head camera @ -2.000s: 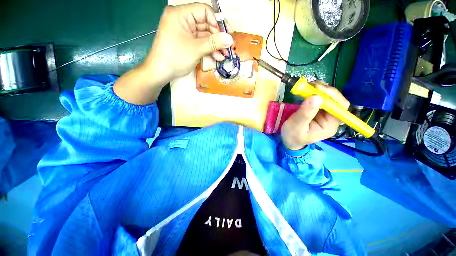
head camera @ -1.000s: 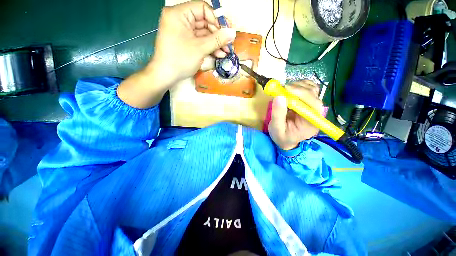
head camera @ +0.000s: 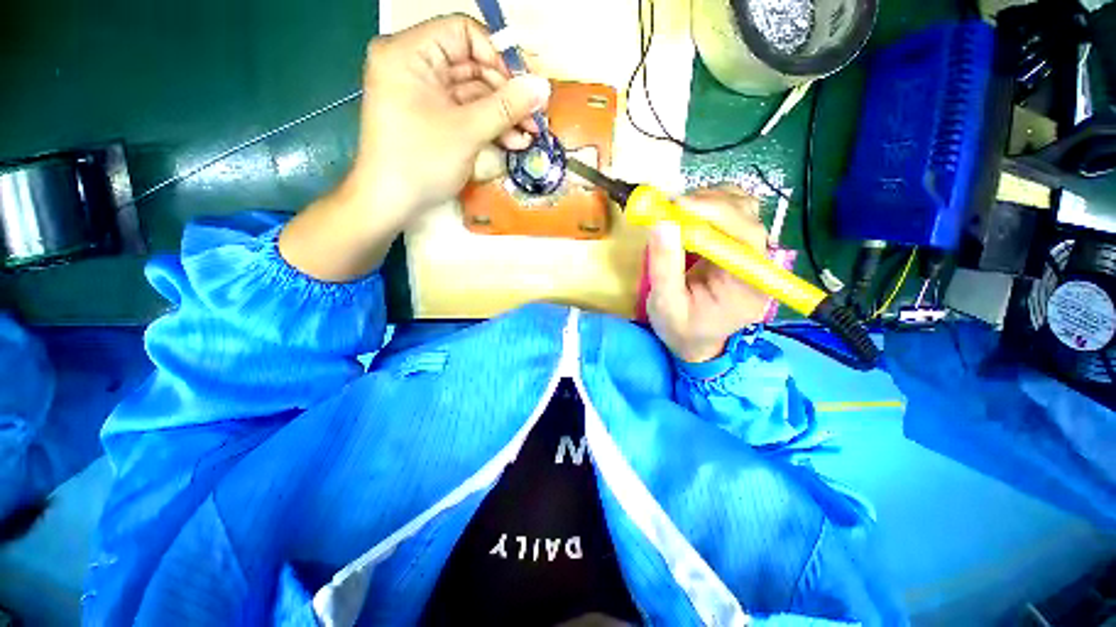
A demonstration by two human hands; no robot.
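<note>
My left hand [head camera: 435, 110] pinches a slim grey-blue strip, perhaps tweezers [head camera: 513, 58], above the round dark workpiece [head camera: 536, 164]. The workpiece sits at the centre of the orange-brown fixture [head camera: 575, 221]. The solder wire [head camera: 245, 145] runs from the spool to my left hand; its end is hidden by the fingers. My right hand [head camera: 704, 288] holds the yellow soldering iron [head camera: 732, 255], with its tip at the right edge of the workpiece. Whether the tip touches cannot be told.
The solder spool [head camera: 55, 206] lies at far left. The cream board [head camera: 490, 276] is under the fixture. The tip-cleaning tin [head camera: 734, 49] is at top right, beside the blue station [head camera: 918, 135]. A black fan [head camera: 1077, 312] is at far right. A pink-red block [head camera: 646, 284] is partly behind my right hand.
Since two seconds ago, the iron has moved left and its tip has come to the workpiece's edge. My left hand stays above the workpiece. The whole view has shifted slightly.
</note>
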